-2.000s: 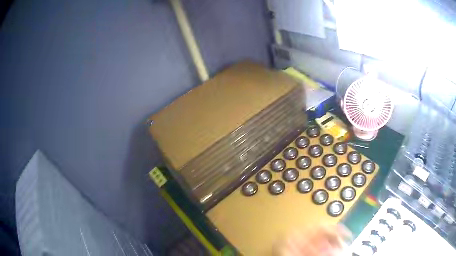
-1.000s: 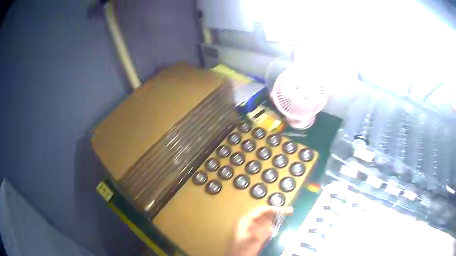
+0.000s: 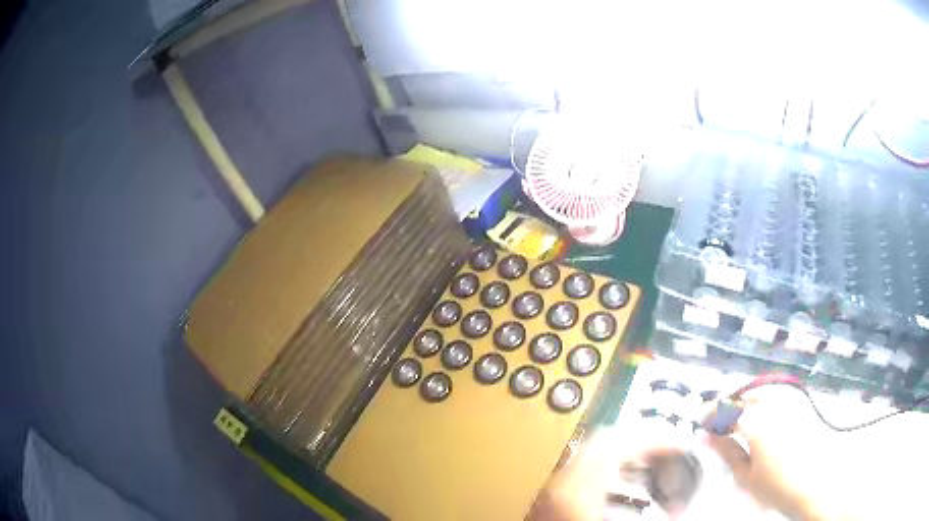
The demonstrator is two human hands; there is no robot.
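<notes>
Rows of round components (image 3: pixel 509 335) with black rims and silvery centres sit on the upper part of a tan cardboard sheet (image 3: pixel 448 448). My left hand (image 3: pixel 591 486), blurred and cut off by the bottom edge, is at the sheet's lower right and appears to hold a round component (image 3: pixel 674 476) over the glaring white tray (image 3: pixel 638 405). My right hand (image 3: pixel 762 458) grips a dark-blue hand tool (image 3: pixel 724 415) with a red and black wire, close to that component. Glare hides the fingertips and any contact.
Tall stack of cardboard layers (image 3: pixel 351 336) at left. Pink fan (image 3: pixel 583 175), yellow packet (image 3: pixel 525 234) and blue-edged box (image 3: pixel 491 204) behind the sheet. Clear blister trays (image 3: pixel 795 254) with white labels at right. The tool's wire (image 3: pixel 840 427) runs right. Green mat edge with yellow tape (image 3: pixel 290 483) lower left.
My left hand has moved right from the sheet's lower right, now with a round component apparently in it. My right hand and the wired tool have come into view.
</notes>
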